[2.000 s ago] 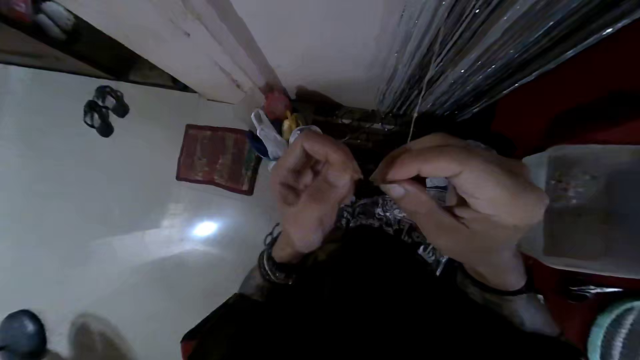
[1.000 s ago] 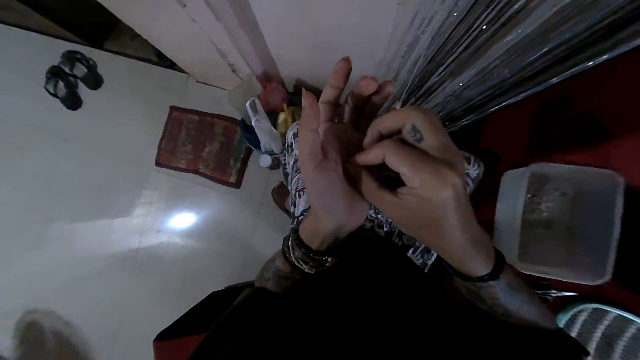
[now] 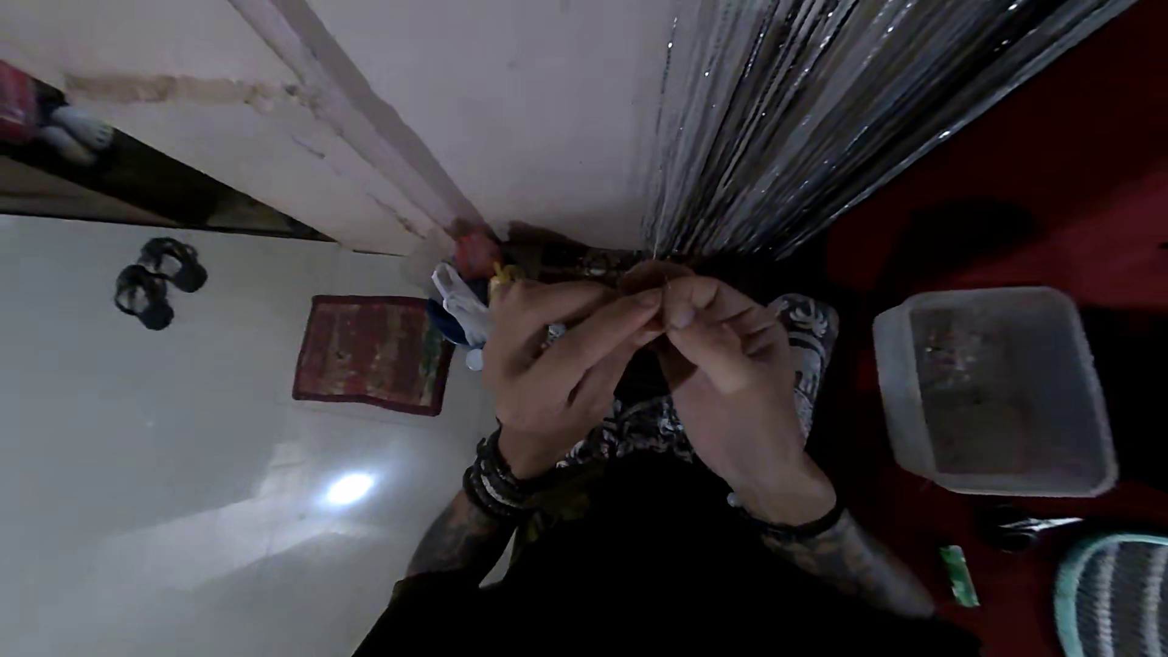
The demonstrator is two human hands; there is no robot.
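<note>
My left hand [image 3: 566, 351] and my right hand [image 3: 730, 374] meet at the fingertips in front of my lap. Thumb and forefinger of each hand pinch together around something very thin, perhaps a thread end, too small to make out. A fine strand seems to rise from the fingertips toward the hanging curtain of silvery strings [image 3: 776, 119] above. Beaded bracelets [image 3: 495, 479] circle my left wrist, and a dark band sits on my right wrist. Below the hands lies black and white patterned cloth [image 3: 639, 429] over my legs.
A translucent plastic tub [image 3: 995, 392] with small bits inside stands on the red floor covering at right. Near it lie scissors [image 3: 1031, 525], a green wrapper [image 3: 959, 575] and a striped round-edged item [image 3: 1113, 593]. At left are a red mat [image 3: 370, 354] and black sandals [image 3: 155, 283].
A second ago my left hand was open with its fingers spread and my right fingers at its palm; now both hands pinch fingertip to fingertip.
</note>
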